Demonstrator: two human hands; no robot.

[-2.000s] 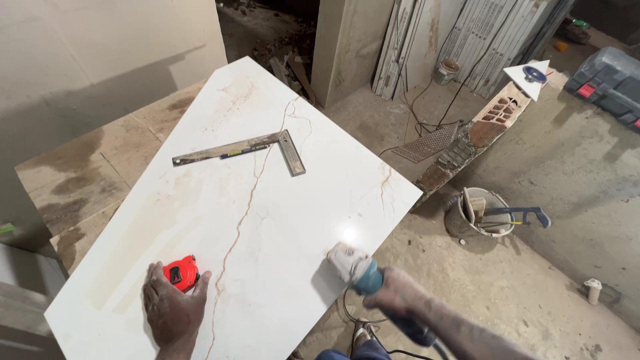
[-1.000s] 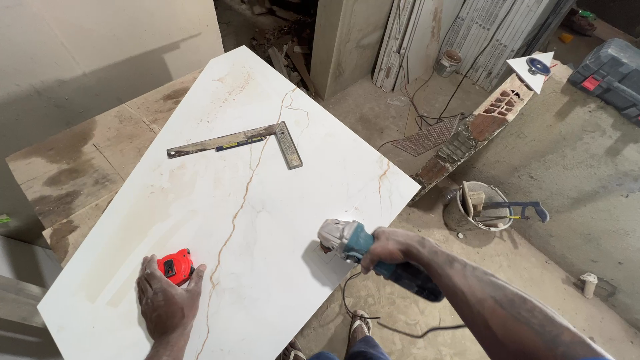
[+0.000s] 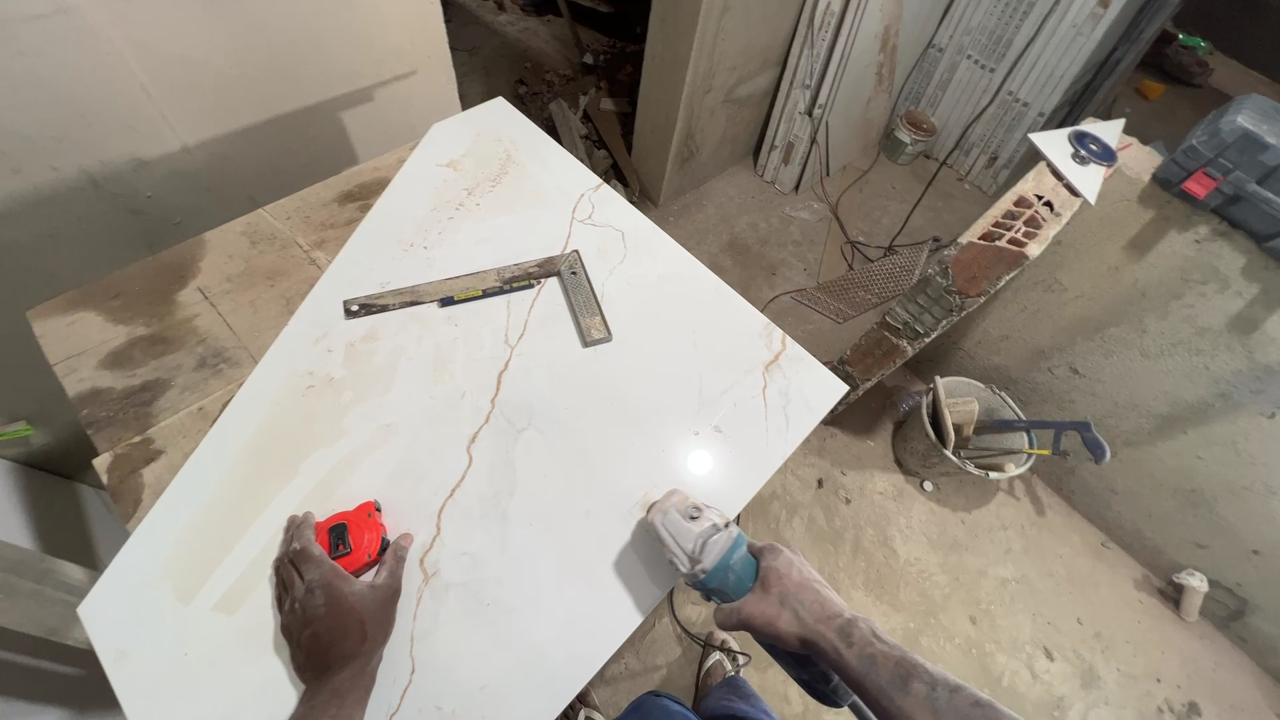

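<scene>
A large white tile slab with brown veins (image 3: 560, 440) lies before me. At its lower left, my left hand (image 3: 340, 600) has its fingers and thumb around a red tape measure (image 3: 352, 538) resting on the slab. My right hand (image 3: 785, 600) grips a teal angle grinder (image 3: 705, 548) by its body, with the grey metal head over the slab's right edge. The grinder's disc cannot be made out. A metal try square (image 3: 460, 284) lies flat across the upper part of the slab, with a dark blue pencil or marker (image 3: 488, 293) along its blade.
A bucket of tools (image 3: 935, 450) with a blue-handled hacksaw (image 3: 1075, 432) stands on the floor at right. Behind it is a broken brick wall end (image 3: 985, 260) bearing a triangular tile offcut (image 3: 1050, 150). Cables (image 3: 850, 235) run over the floor. A toolbox (image 3: 1225, 165) sits far right.
The grinder in my right hand has changed its tilt since a second ago, its head swinging toward the slab's upper part. My left hand stays at the tape measure. The square has not moved on the slab.
</scene>
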